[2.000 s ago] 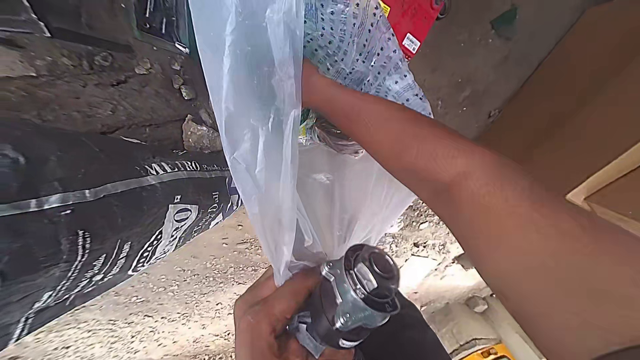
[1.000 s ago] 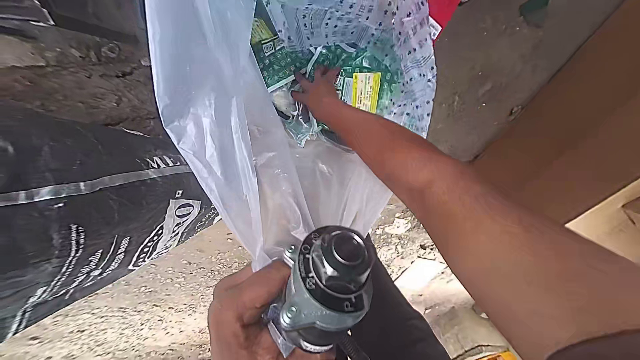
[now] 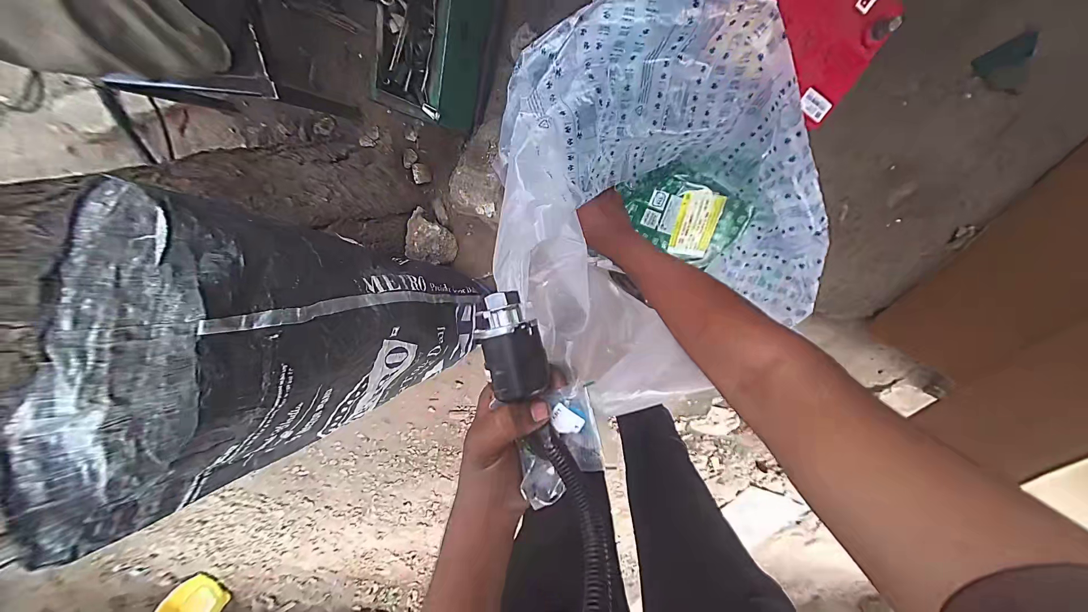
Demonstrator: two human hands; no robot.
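My left hand (image 3: 501,425) grips a black cylindrical part with a silver metal nut end (image 3: 514,353), from which a corrugated black hose (image 3: 582,510) hangs down. A small clear plastic packet (image 3: 578,425) with a white label is in the same hand. Beside it stands a large translucent plastic bag (image 3: 663,93) with dark printing, its mouth wide. My right hand (image 3: 605,223) reaches into this bag; its fingers are hidden behind the plastic. Next to that wrist, inside the bag, lies a green plastic package (image 3: 731,204) with a yellow and white label.
A large black wrapped bundle (image 3: 280,314) with white print lies at left. At the top are a green metal box (image 3: 463,68) holding tools and a red object (image 3: 837,51). Brown cardboard (image 3: 994,340) stands at right. Stones (image 3: 431,238) and a yellow object (image 3: 195,593) are on the ground.
The metal-ended part in my left hand has tilted from facing the camera to side-on. My right hand, visible on the green packaging a second ago, has gone behind the bag's plastic. The view has shifted.
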